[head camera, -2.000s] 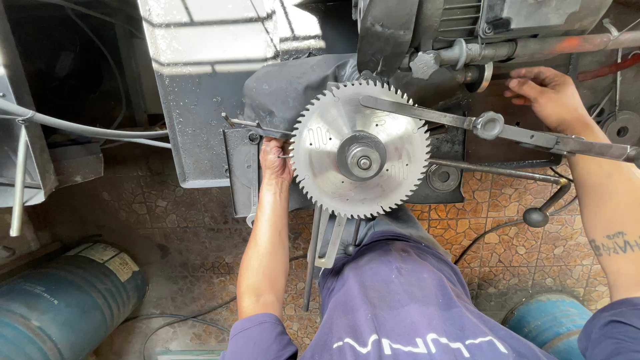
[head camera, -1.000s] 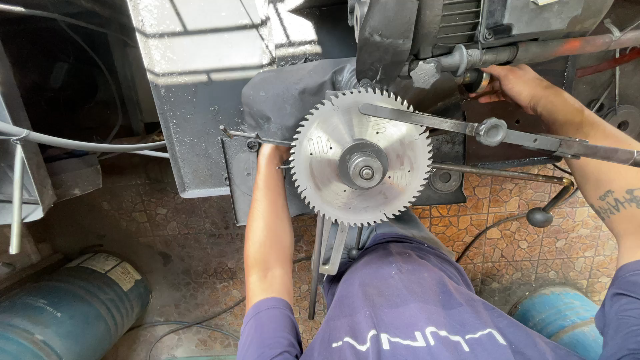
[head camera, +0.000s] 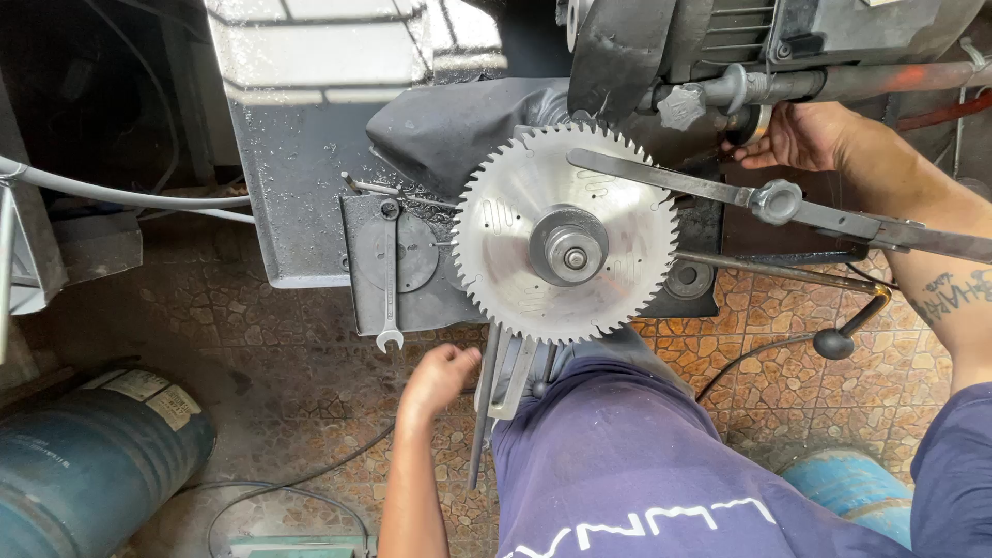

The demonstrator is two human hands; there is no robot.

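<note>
A circular saw blade point(head camera: 504, 271) is mounted on the machine, with a round hub point(head camera: 575, 252) at its centre. A flat metal arm with a knob point(head camera: 775, 201) reaches across the blade's upper right. My left hand point(head camera: 443, 376) is below and left of the blade, beside a slim metal rod point(head camera: 482, 411); its fingers are curled, and whether it touches the rod is unclear. My right hand point(head camera: 798, 138) is at a round knob point(head camera: 748, 124) under the motor, fingers bent around its near side, grip partly hidden. A combination wrench point(head camera: 390, 271) lies on the plate left of the blade.
A motor point(head camera: 728, 39) stands at the top right. A crank lever with a ball handle point(head camera: 834, 343) sticks out right of the blade. Blue drums point(head camera: 101, 465) stand at lower left and lower right point(head camera: 852, 488). A cable point(head camera: 310, 473) runs over the tiled floor.
My left hand has come away from behind the blade's left side, down toward my body. My right hand, apart from the round knob two seconds ago, is now at it.
</note>
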